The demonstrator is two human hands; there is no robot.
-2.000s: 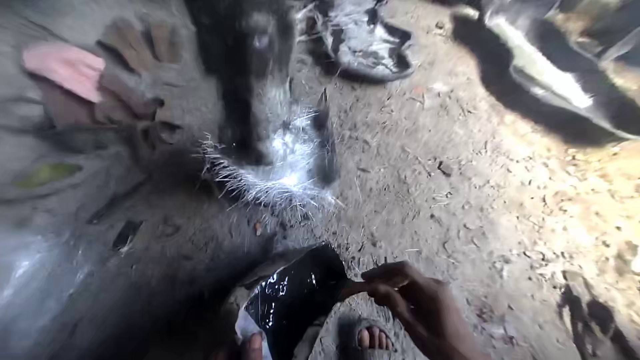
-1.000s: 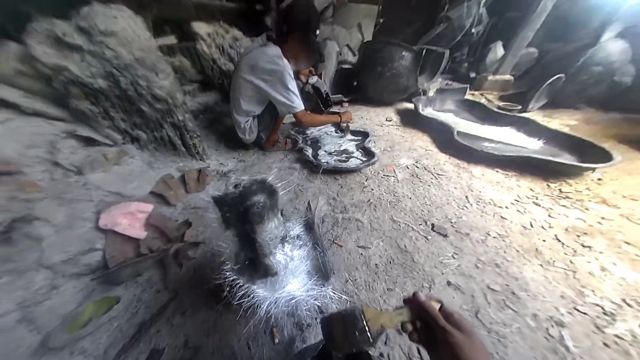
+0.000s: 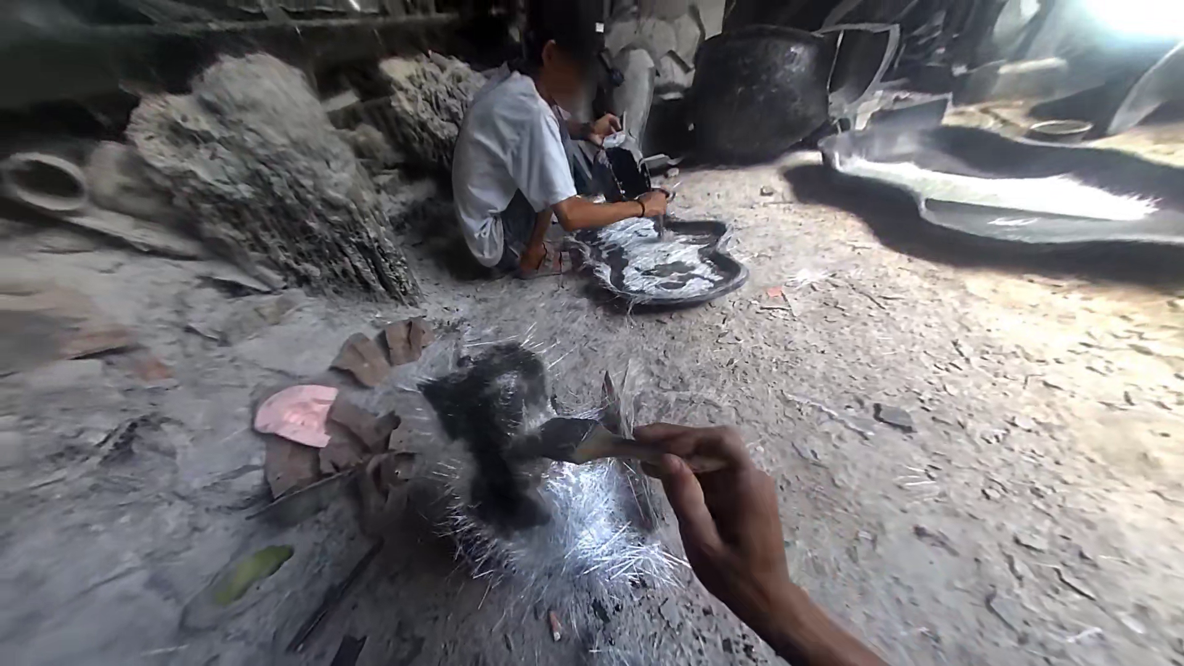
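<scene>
My right hand (image 3: 726, 499) grips the wooden handle of a paintbrush (image 3: 592, 442), whose dark head points left. The brush reaches over a small mold-like piece bristling with glass fibers (image 3: 592, 541), and its tip meets or overlaps a black, wet-looking patch (image 3: 495, 416) there. Whether the tip touches is hard to tell. Bright white strands stick out around the lower edge of the piece. My left hand is out of view.
A person in a white shirt (image 3: 513, 166) crouches ahead, working on a dark-rimmed, fiber-covered mold (image 3: 712, 287). A larger trough-shaped mold (image 3: 1036, 231) lies at the right, a big black pot (image 3: 758, 92) behind. Pink scrap (image 3: 298, 414) and dry leaves (image 3: 361, 359) lie left.
My right hand has brought the brush up from the bottom of the view to the fiber-covered piece. My left hand and the dark container, seen two seconds ago, are out of view. The view has tilted up.
</scene>
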